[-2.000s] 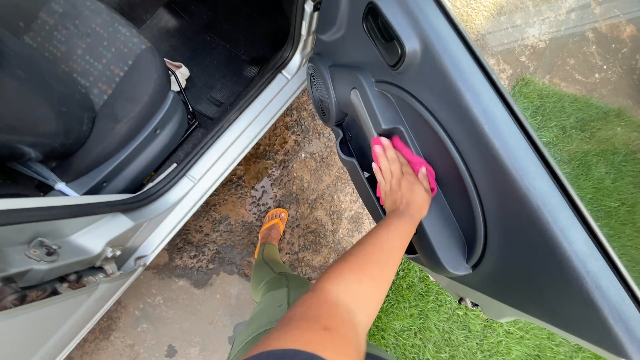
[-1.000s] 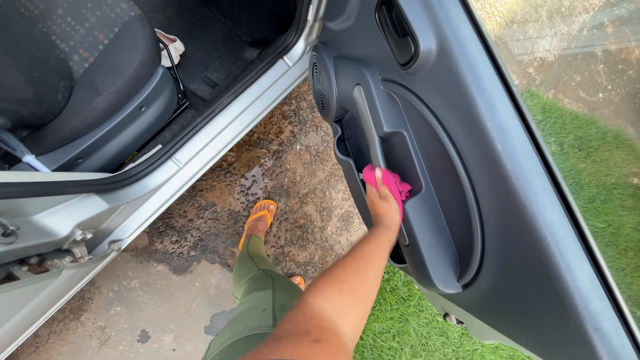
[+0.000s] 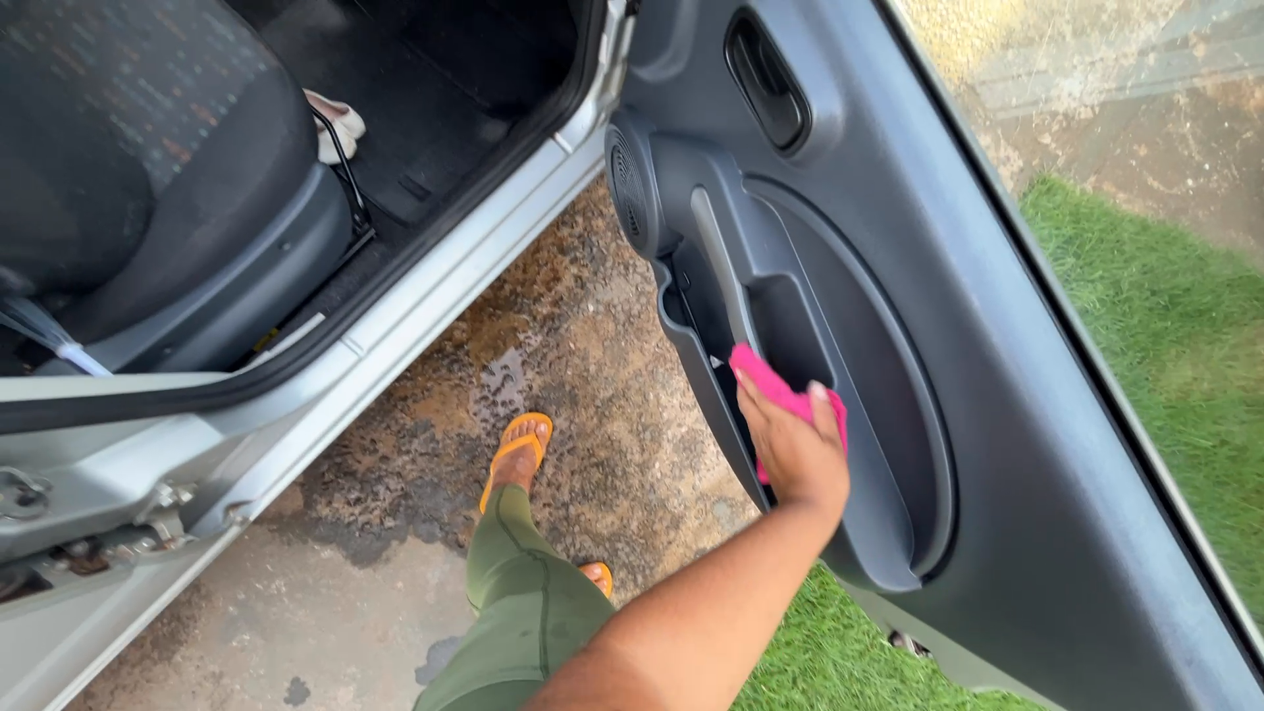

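Note:
My left hand (image 3: 795,449) holds a bright pink cloth (image 3: 785,395) with the fingers bent around it. The cloth lies against the dark grey plastic inner panel of an open car door (image 3: 987,326), at the lower end of the lighter grey pull handle (image 3: 721,252) and beside the door pocket (image 3: 691,296). Part of the cloth shows left of the hand, over the pocket's opening. My right hand is out of view. Higher up on the panel are the black inner door release (image 3: 768,84) and a round speaker grille (image 3: 629,183).
At left are the car's door sill (image 3: 434,267), a patterned fabric seat (image 3: 158,128) and a pale shoe (image 3: 341,128) on the dark floor. Below are my foot in an orange flip-flop (image 3: 515,449), wet rough ground (image 3: 612,395) and grass (image 3: 829,642).
My left hand and the cloth have moved down the door panel from the upper part of the pull handle to its lower end. The cloth has stayed in the hand.

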